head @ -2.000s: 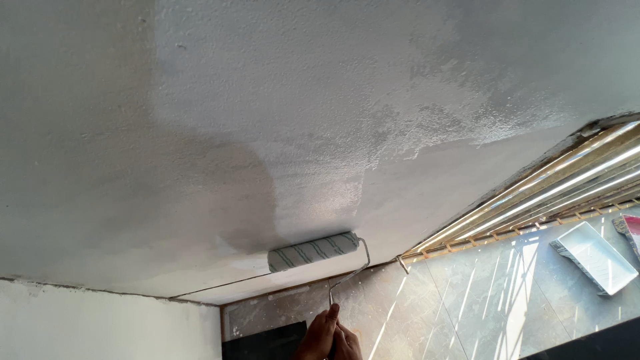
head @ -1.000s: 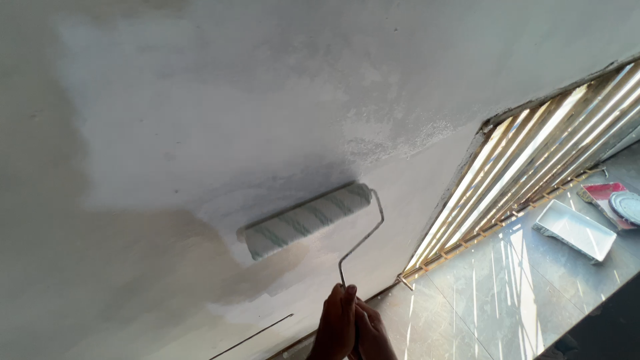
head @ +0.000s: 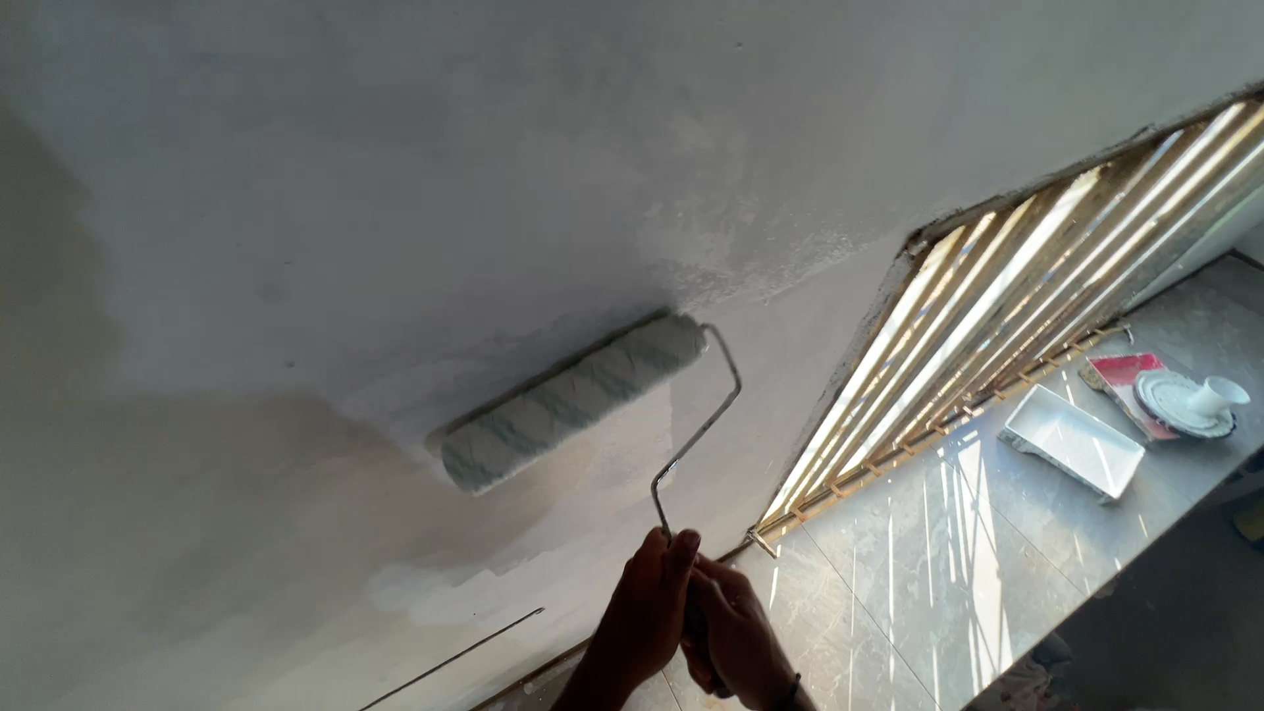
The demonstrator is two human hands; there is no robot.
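Note:
Both my hands grip the handle of a paint roller at the bottom centre. My left hand is closed around it with the thumb up by the wire frame, and my right hand wraps it from the right side. From there the bent metal frame rises to the pale, green-striped roller sleeve, which lies tilted against the wall. White paint covers much of the wall in uneven patches, with darker beige areas at the left. The roller handle is mostly hidden by my fingers.
Slatted window blinds stand at the right above a tiled ledge. A white paint tray, a red tray and a plate with a white cup rest there. A thin rod shows at the lower left.
The roller was low, near the wall's bottom edge, two seconds ago; it has moved up the wall with both hands on it. The view has shifted, showing more of the ledge.

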